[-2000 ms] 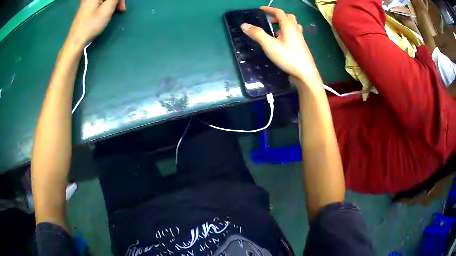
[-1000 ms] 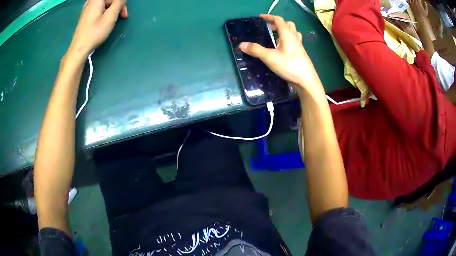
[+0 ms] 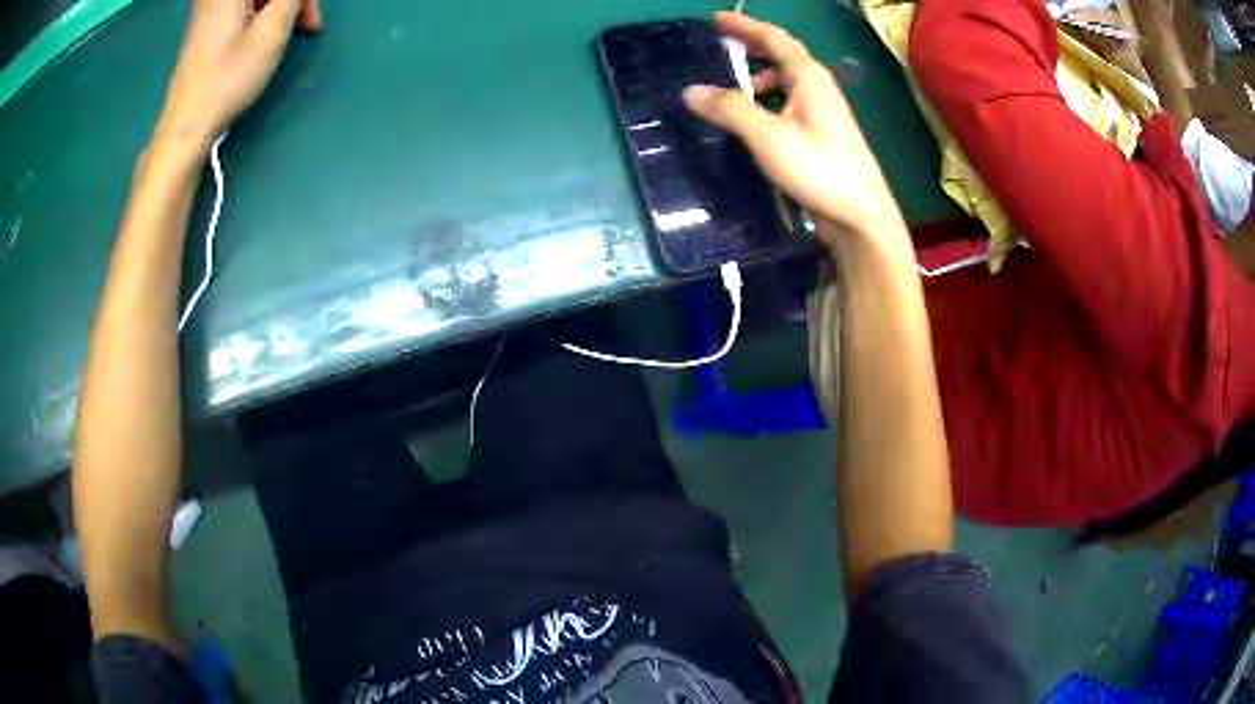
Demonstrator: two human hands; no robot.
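A black smartphone (image 3: pixel 681 151) lies at the front edge of the green bench, its screen faintly lit. My right hand (image 3: pixel 791 124) is on the phone's right side, thumb over the screen and fingers at the far right edge. A white charging cable (image 3: pixel 661 363) runs from the phone's lower end below the bench edge. My left hand (image 3: pixel 234 62) rests on the bench at the upper left, cut off by the top edge; its fingertips are partly hidden. A white cord (image 3: pixel 213 234) runs from under the left wrist along the forearm.
The dark-green bench (image 3: pixel 358 165) curves across the view. A person in a red sleeve (image 3: pixel 1012 110) sits close at right beside crumpled yellow material (image 3: pixel 1094 90). Blue plastic stool parts (image 3: pixel 750 410) show below the bench.
The phone and both hands sit slightly further up and left in the picture than a second ago. The right thumb has shifted right over the screen.
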